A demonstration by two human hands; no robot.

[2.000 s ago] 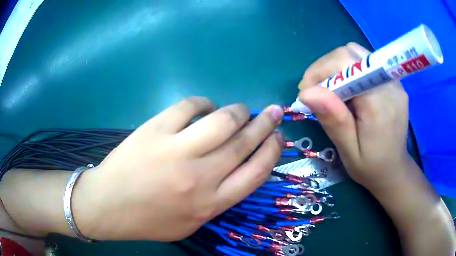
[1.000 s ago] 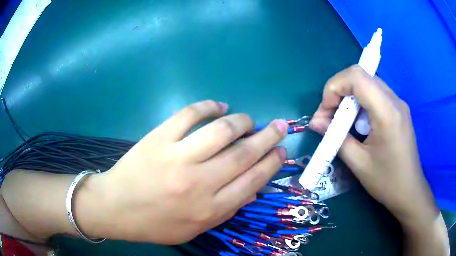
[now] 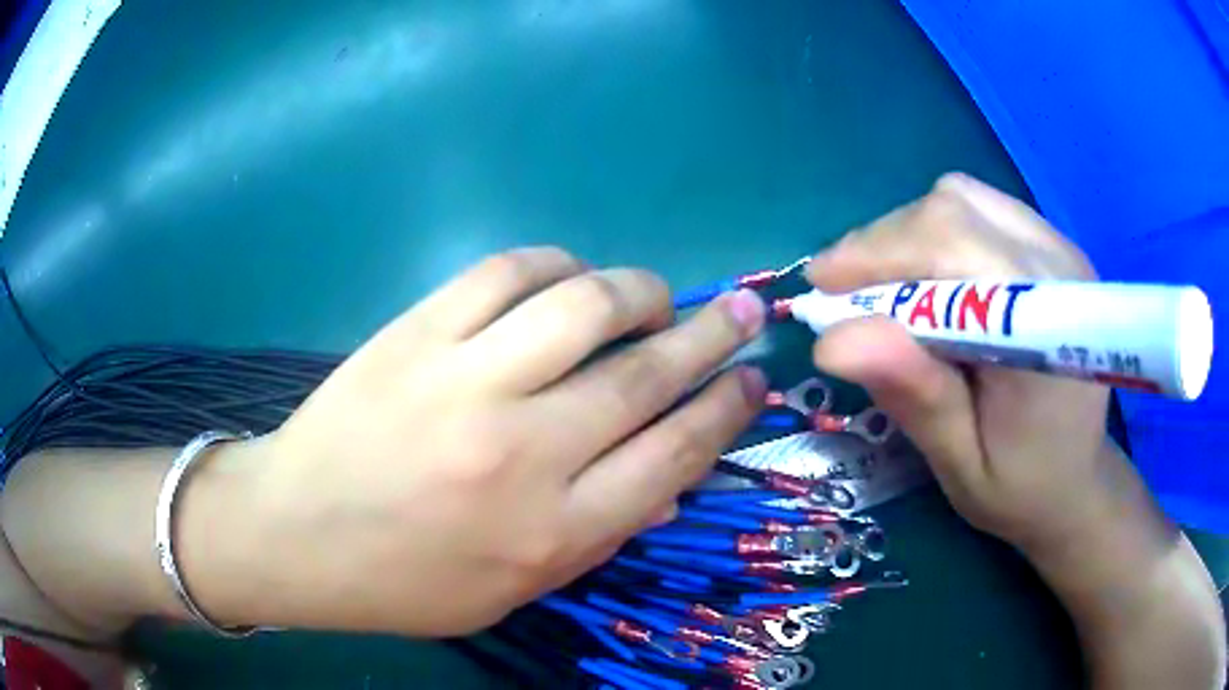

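My right hand (image 3: 970, 364) holds the white paint marker (image 3: 1051, 328) nearly level, its tip at a red terminal barrel (image 3: 782, 309) beside my left fingertips. My left hand (image 3: 526, 445) lies palm down over the leads and presses blue-sleeved ones under its fingers. One lead with a red barrel (image 3: 759, 279) and silver end points up and right above my index fingertip. Several ring terminals (image 3: 809, 395) lie below my fingers. A bundle of blue sleeves (image 3: 701, 553) with silver rings fans out under my palm. The black wires (image 3: 175, 398) run off to the left.
A steel rule (image 3: 876, 472) lies under the leads, right of the left hand. The dark green bench top (image 3: 539, 135) spreads behind the hands. A blue bin (image 3: 1146, 148) stands at the right. A red item (image 3: 38, 666) shows at the bottom left corner.
The marker has turned from upright, tip up, to nearly level with its tip at the red barrel. One lead end now angles upward apart from the other. My left hand has shifted slightly.
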